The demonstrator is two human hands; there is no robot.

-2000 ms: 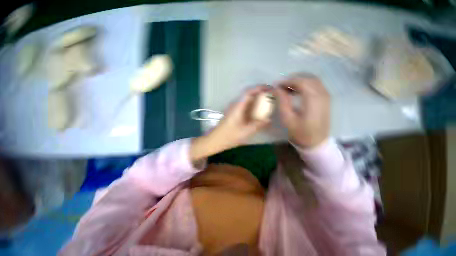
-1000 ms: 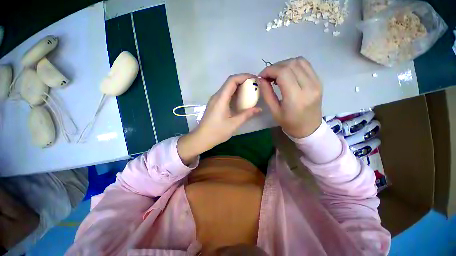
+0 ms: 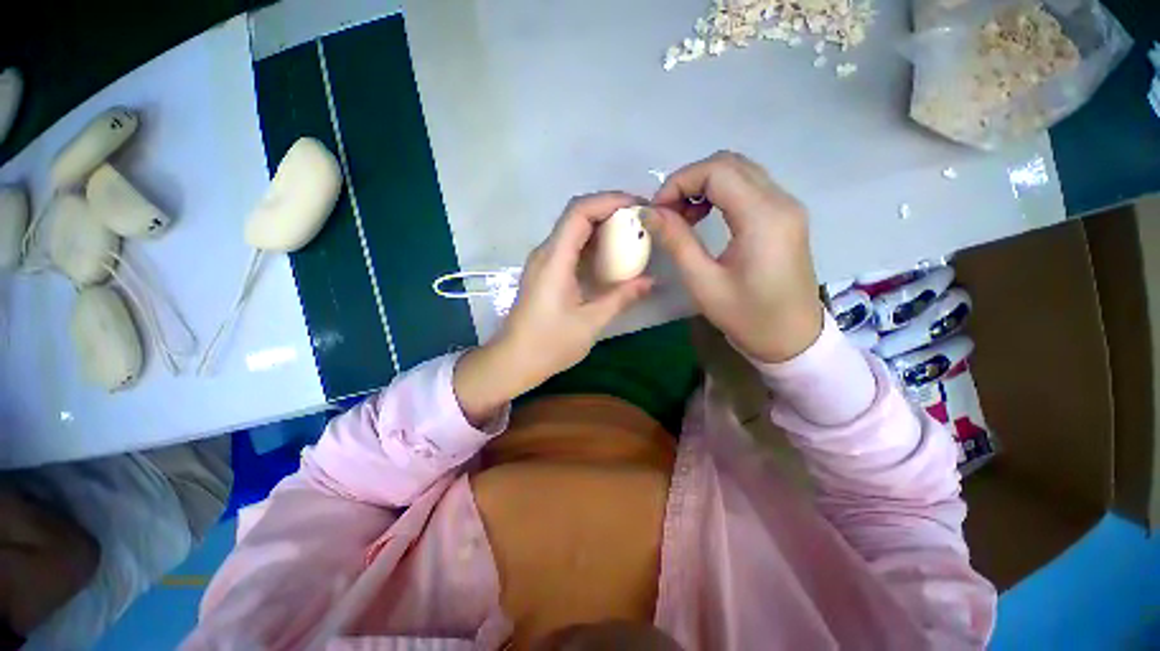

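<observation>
My left hand [image 3: 569,286] holds a cream oval unit [image 3: 622,247] above the near part of the grey sheet, its end with dark openings facing right. A white cord loop [image 3: 468,284] shows to the left of the hand. My right hand [image 3: 744,248] is at the upper right of the unit, thumb and forefinger pinched together at its end. A tiny pale piece seems to be at those fingertips, mostly hidden. A small white bit shows just beyond the fingers.
A pile of cream chips [image 3: 776,28] and a clear bag of chips [image 3: 1005,76] lie on the far side. Cream units with cords, one [image 3: 295,195] apart, lie at left. An open carton [image 3: 1043,369] with glossy white items [image 3: 926,333] is at right. Part of a person is at lower left.
My right fingertips have closed in on the unit's end, covering part of it. The dark tip seen beyond the fingers no longer shows. The view has shifted slightly.
</observation>
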